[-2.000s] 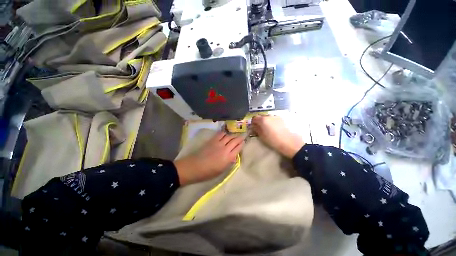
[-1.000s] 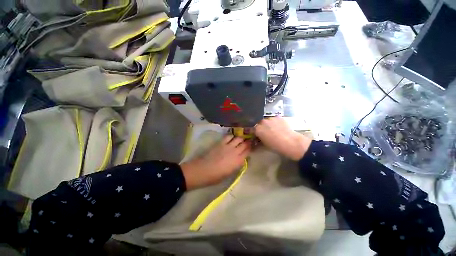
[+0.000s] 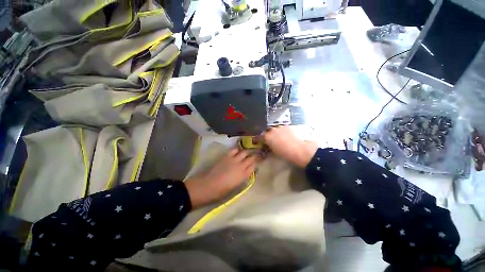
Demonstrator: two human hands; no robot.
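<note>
A beige bag body with a bright yellow bound seam lies under the pattern sewing machine. My left hand presses flat on the fabric, its fingertips near the brass-yellow work clamp. My right hand has its fingertips at the bag's top edge, just right of the clamp. Small dark bits show between the fingertips; whether they are a tab or metal is too small to tell. The needle area is hidden behind the machine's grey cover.
Stacked bag bodies are heaped at the left. A clear hardware bag full of metal pieces lies at the right, with loose rings beside it. A dark-screened control panel stands at upper right. A thin cable runs over the white table.
The view has shifted, then largely shifted back. Both hands stay at the bag's edge by the clamp. The bag's lower part lies slightly differently.
</note>
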